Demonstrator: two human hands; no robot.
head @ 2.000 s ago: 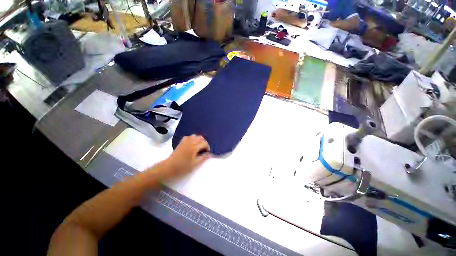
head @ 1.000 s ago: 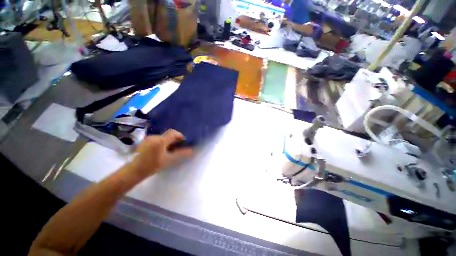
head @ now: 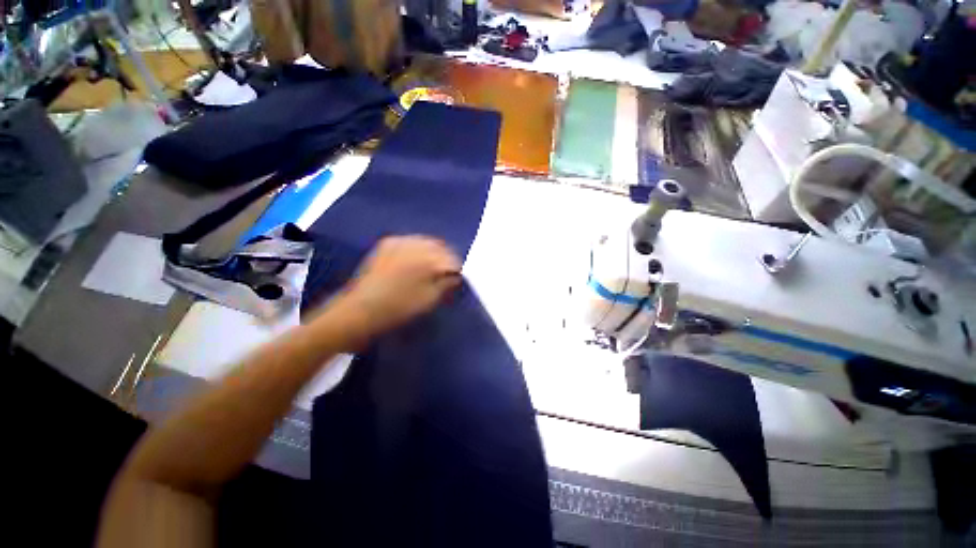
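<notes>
My left hand point(head: 407, 280) is closed on the edge of a large dark navy panel point(head: 450, 428), which hangs from the fingers over the table's front edge. Another navy panel point(head: 428, 182) lies flat on the white table behind and under the hand. A small curved navy panel point(head: 706, 401) lies under the arm of the white sewing machine point(head: 738, 289), right of the needle area. My right hand is not in view.
Grey-and-black strips point(head: 230, 280) lie left of my hand, beside a blue flat item point(head: 294, 206). A folded navy stack point(head: 268, 126) lies back left. Orange point(head: 514, 112) and green point(head: 585, 128) sheets lie behind. A ruler point(head: 642, 512) runs along the front edge.
My left hand has moved up and right from the flat panel's lower end and now holds a large navy panel, which was not in view before.
</notes>
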